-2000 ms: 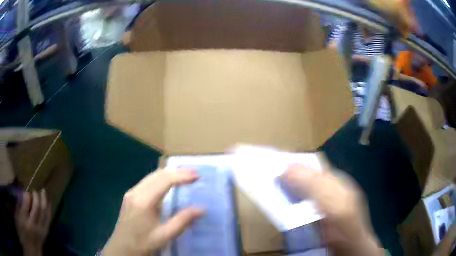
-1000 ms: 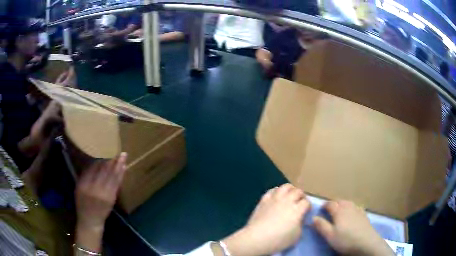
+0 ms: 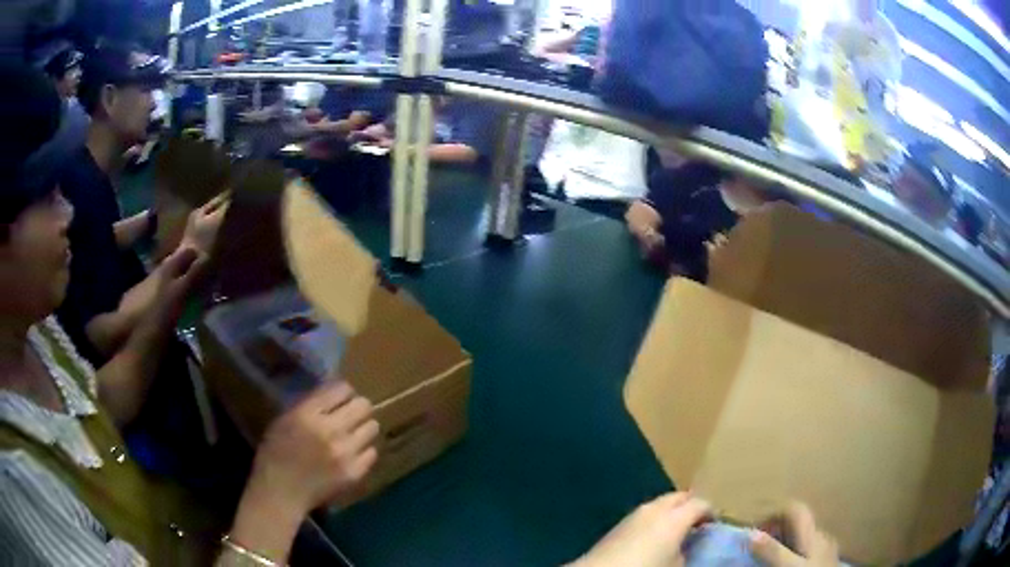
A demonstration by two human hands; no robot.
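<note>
An open brown carton [image 3: 825, 415] stands at the lower right, its wide lid and side flaps raised. My left hand [image 3: 653, 534] and my right hand [image 3: 800, 538] are at the bottom edge, both partly cut off. Between them shows a small part of a bluish wrapped unit [image 3: 722, 543], and the fingers of both hands are on it. The rest of the unit and the carton's inside are out of the picture.
A neighbouring open carton [image 3: 410, 393] stands at the left on the dark green worktop [image 3: 532, 332], with a person's hand [image 3: 321, 449] at it. Several people are along the left and far sides. A metal rail [image 3: 665, 144] with posts crosses above the worktop.
The view has swung left, so my carton now sits at the lower right. The leaflet is out of view. The neighbour's carton has been opened. My hands have moved together at the wrapped unit.
</note>
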